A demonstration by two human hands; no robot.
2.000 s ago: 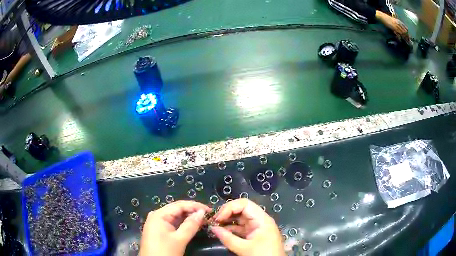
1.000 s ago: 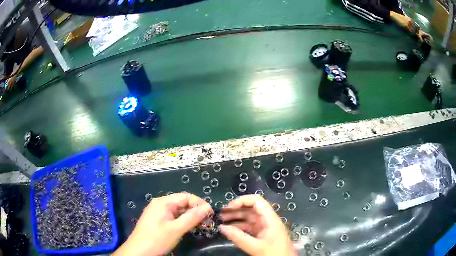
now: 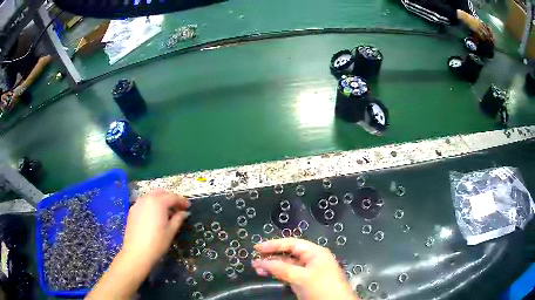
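Note:
Small shiny rings point(image 3: 242, 220) lie scattered on the dark bench, between and around my hands. My left hand point(image 3: 153, 225) is over the bench just right of the blue tray, its thumb and forefinger slightly apart near the white rail. Some blurred specks show below it. My right hand point(image 3: 299, 263) is low at the centre, fingers a little apart, beside the rings. I see nothing held in either hand. The blue tray point(image 3: 120, 193) at the left holds a heap of small grey-brown parts.
Black cylinders point(image 3: 351, 99) with round caps stand on the green belt point(image 3: 234, 117) beyond the speckled rail point(image 3: 281, 173). A clear plastic bag point(image 3: 491, 205) lies on the right bench. Another person's hand point(image 3: 478, 29) is at the upper right. A fan hangs at the top.
My hands have parted; the left moved left and up towards the rail. More rings now show between them. The belt units have shifted left, and the blue-lit one now looks dimmer.

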